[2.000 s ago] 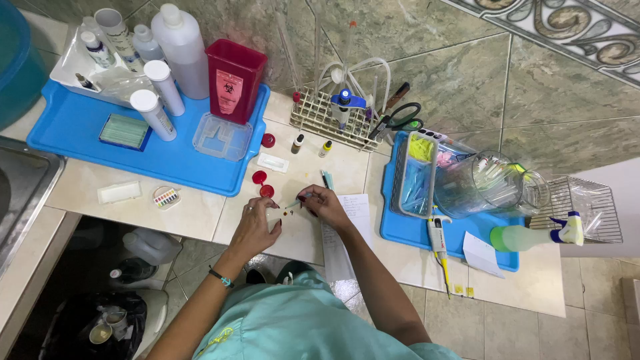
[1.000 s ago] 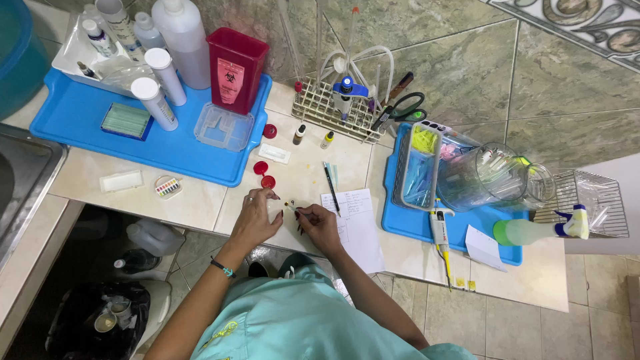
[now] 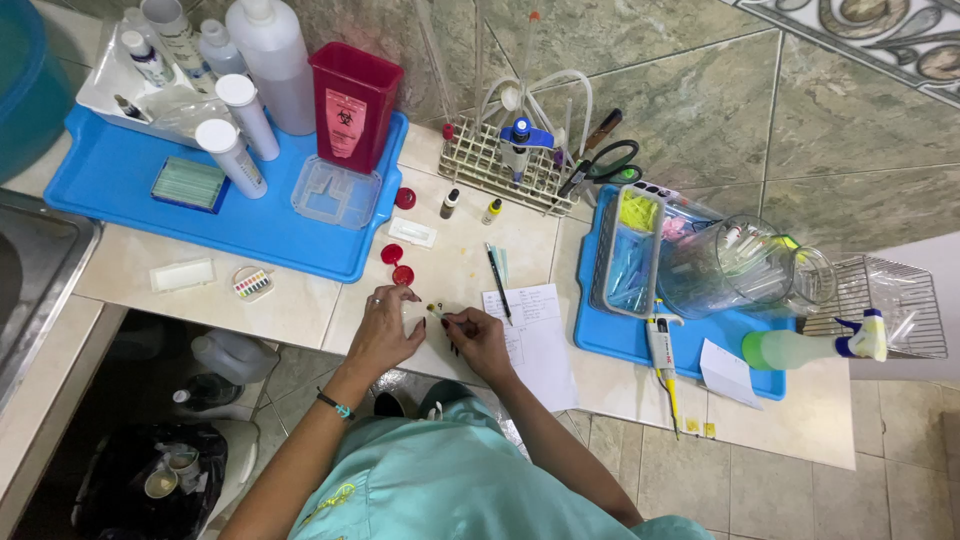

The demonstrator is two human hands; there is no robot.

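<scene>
My left hand (image 3: 386, 330) rests at the counter's near edge, its fingertips beside a small pale item that is too small to make out. Close to its right, my right hand (image 3: 480, 337) pinches the end of a small glass slide (image 3: 433, 310) bearing dark spots. Just beyond my left fingers lie red caps (image 3: 403, 275). A white plastic test cassette (image 3: 412, 232) and two dropper bottles, one dark (image 3: 449, 203) and one yellow-labelled (image 3: 492, 211), are farther back. A pencil (image 3: 499, 283) lies on handwritten paper (image 3: 536, 352) right of my right hand.
At the left, a blue tray (image 3: 247, 236) holds bottles, a slide box (image 3: 190, 184) and a red sharps container (image 3: 352, 105). A tube rack (image 3: 502, 169) stands against the wall. The right tray (image 3: 592, 330) carries a tip basket and jars, with a micropipette (image 3: 663, 349) at its edge.
The pencil lay beside my right hand's fingers two seconds ago and now lies farther right of them. My hands remain close together near the counter's edge.
</scene>
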